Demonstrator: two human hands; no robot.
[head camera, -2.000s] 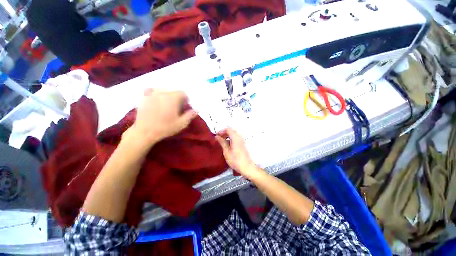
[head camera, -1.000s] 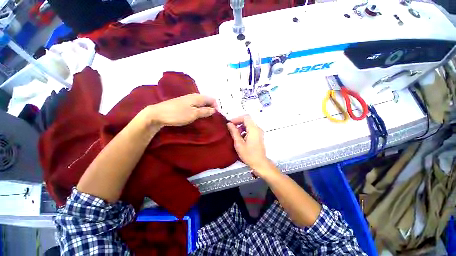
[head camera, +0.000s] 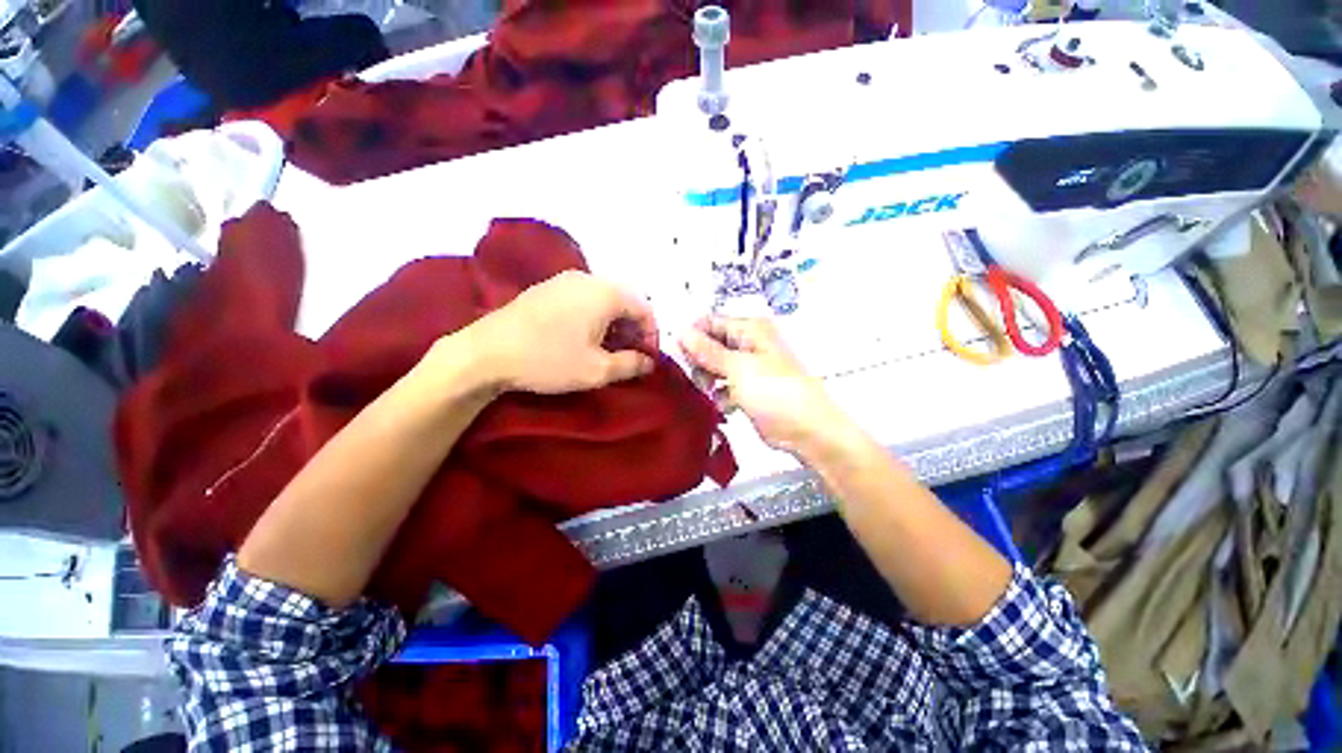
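A dark red garment (head camera: 515, 441) lies crumpled on the white table left of the needle, partly hanging over the front edge. My left hand (head camera: 567, 336) rests on it with fingers curled on its right edge. My right hand (head camera: 758, 380) is at the same edge, just below the presser foot (head camera: 757, 283), its thumb and fingertips pinched together near the cloth. What lies between my right fingertips is too small to tell. The white JACK sewing machine (head camera: 942, 147) stands behind. Scissors (head camera: 1001, 312) with yellow and red handles lie right of my right hand.
More dark red fabric (head camera: 427, 111) lies behind the machine. Dark cord loops (head camera: 1086, 386) hang over the front edge. Khaki pieces (head camera: 1177, 544) heap at right. A blue bin (head camera: 556, 691) with red cloth is below. A grey machine motor (head camera: 44, 441) stands at left.
My left fingers have curled more over the garment's edge. My right hand has moved slightly up towards the presser foot, its forearm swung right. A small corner of the garment now shows below my right hand.
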